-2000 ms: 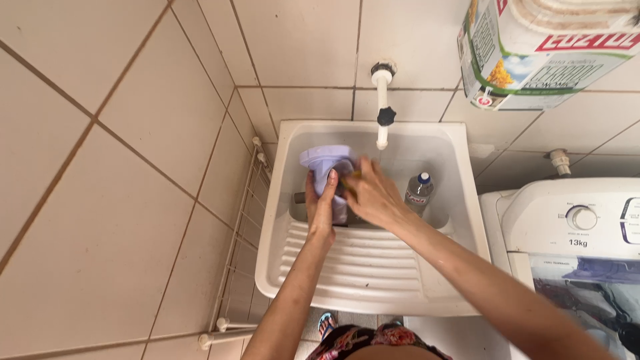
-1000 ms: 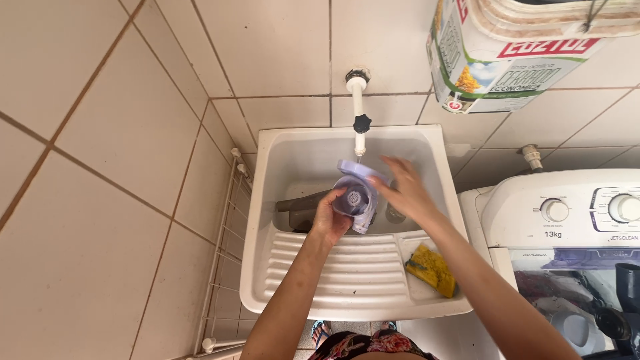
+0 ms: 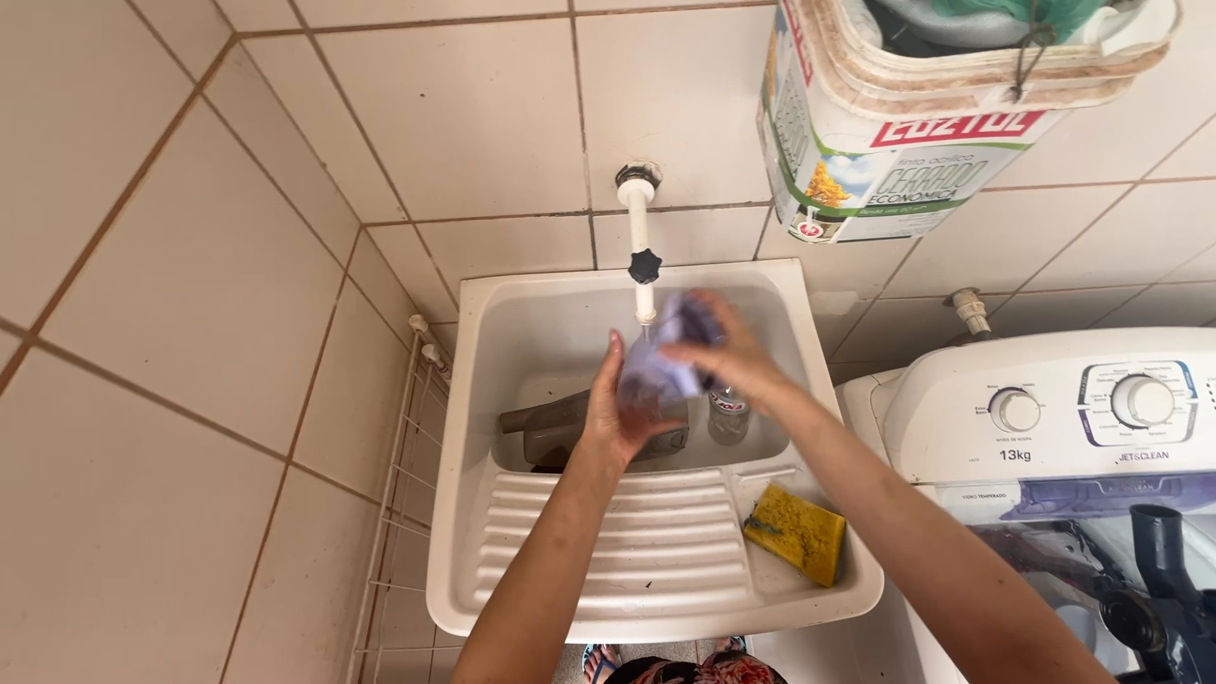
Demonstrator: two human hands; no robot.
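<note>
A lilac plastic part (image 3: pixel 665 366), blurred by motion, is between my hands under the white faucet (image 3: pixel 644 299) of the laundry sink (image 3: pixel 465 551). My right hand (image 3: pixel 727 351) grips its upper right side. My left hand (image 3: pixel 617 404) is at its lower left with the fingers spread; whether it bears any of the weight is unclear. Below my hands, a grey translucent container (image 3: pixel 560 432) lies in the basin. A clear bottle (image 3: pixel 729 418) stands at the basin's right side. The yellow sponge (image 3: pixel 796 534) rests in the shallow tray beside the ribbed washboard.
A white paint bucket (image 3: pixel 912 161) hangs or stands at the wall, upper right. To the right is a washing machine (image 3: pixel 950 418) with dark plastic parts (image 3: pixel 1159 560) on its lid. A white wire rack (image 3: pixel 394 532) stands between the sink and the left wall.
The lilac part has moved up toward the faucet outlet since one second ago, and my right hand has closed on it. The sponge, in the tray one second ago, is still there.
</note>
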